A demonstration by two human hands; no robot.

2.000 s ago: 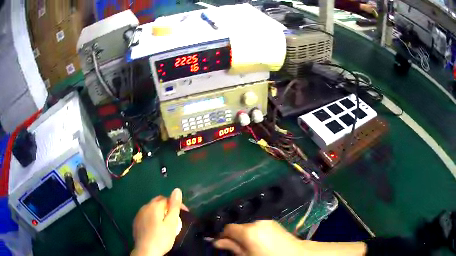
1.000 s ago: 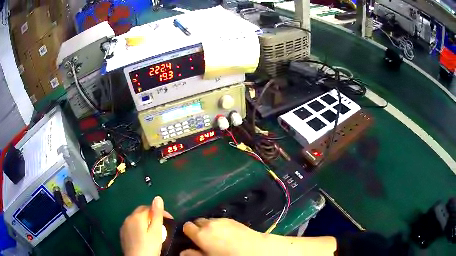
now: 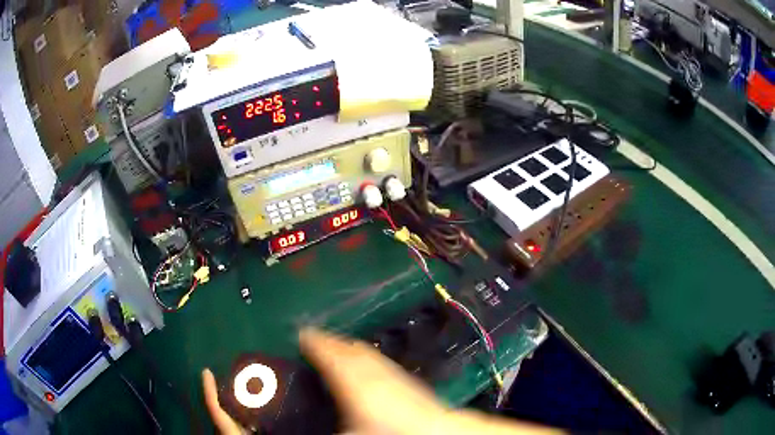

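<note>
A black power adapter with a white ring point(image 3: 255, 386) on its face is at the bottom left of centre. My left hand point(image 3: 219, 409) shows only as a finger along the adapter's left side; the rest is hidden or cut off by the bottom edge, and it appears to hold the adapter. My right hand point(image 3: 361, 382) is motion-blurred just right of the adapter, over the left end of the black test socket strip point(image 3: 425, 327). Whether it grips anything cannot be seen. The AC power meter point(image 3: 276, 110) reads about 222.5 and 1.6. The digital panel meter point(image 3: 316, 234) shows low readings.
The DC electronic load point(image 3: 319, 189) stands under the power meter. A safety tester point(image 3: 89, 297) with black leads is at left. A white outlet strip point(image 3: 540, 185) lies at right, with loose black adapters point(image 3: 743, 370) at far right. Thin coloured wires point(image 3: 463, 310) cross the strip's right end.
The adapter's white ring now shows fully. My right hand has moved off the adapter's near side and blurred. The power meter dropped from 19.3 to 1.6, and the panel meter fell to near zero.
</note>
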